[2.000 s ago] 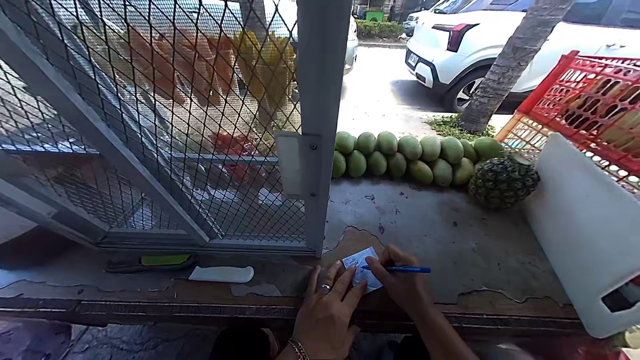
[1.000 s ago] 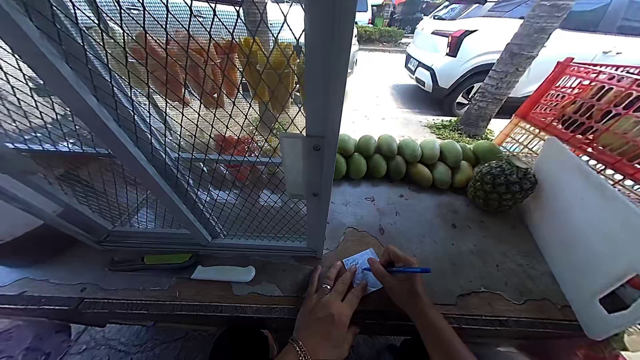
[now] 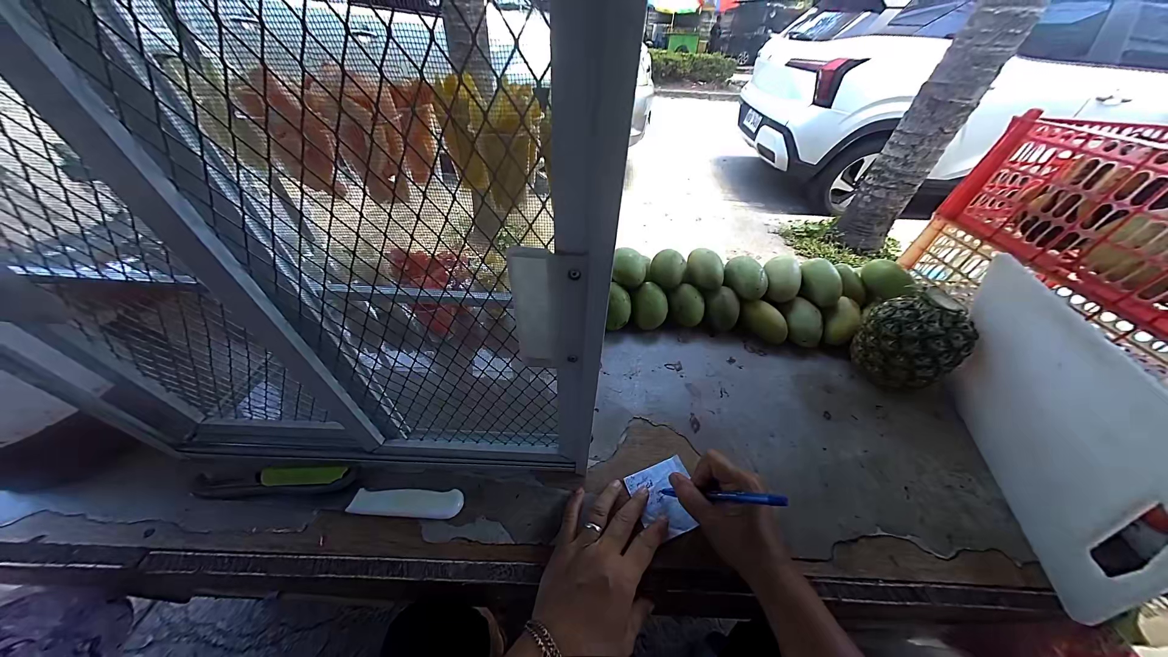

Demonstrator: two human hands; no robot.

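Note:
A small white paper (image 3: 664, 497) with handwriting lies on the worn wooden counter near its front edge. My left hand (image 3: 602, 557), with a ring and a bracelet, is flat with fingers apart, fingertips pressing the paper's left and lower edge. In my right hand (image 3: 730, 516) is a blue pen (image 3: 750, 498), its tip on the paper and its back end pointing right. To the left of my hands lie a white knife handle (image 3: 406, 503) and a green-and-black handled tool (image 3: 304, 475), whose kind I cannot tell.
A metal-framed mesh case (image 3: 584, 228) with cut fruit inside stands at left. Green mangoes (image 3: 782, 278) line the counter's back beside a pineapple (image 3: 914, 338). A white cutting board (image 3: 1058, 411) leans at right by a red crate (image 3: 1095, 201). Beyond are a tree trunk and a white car.

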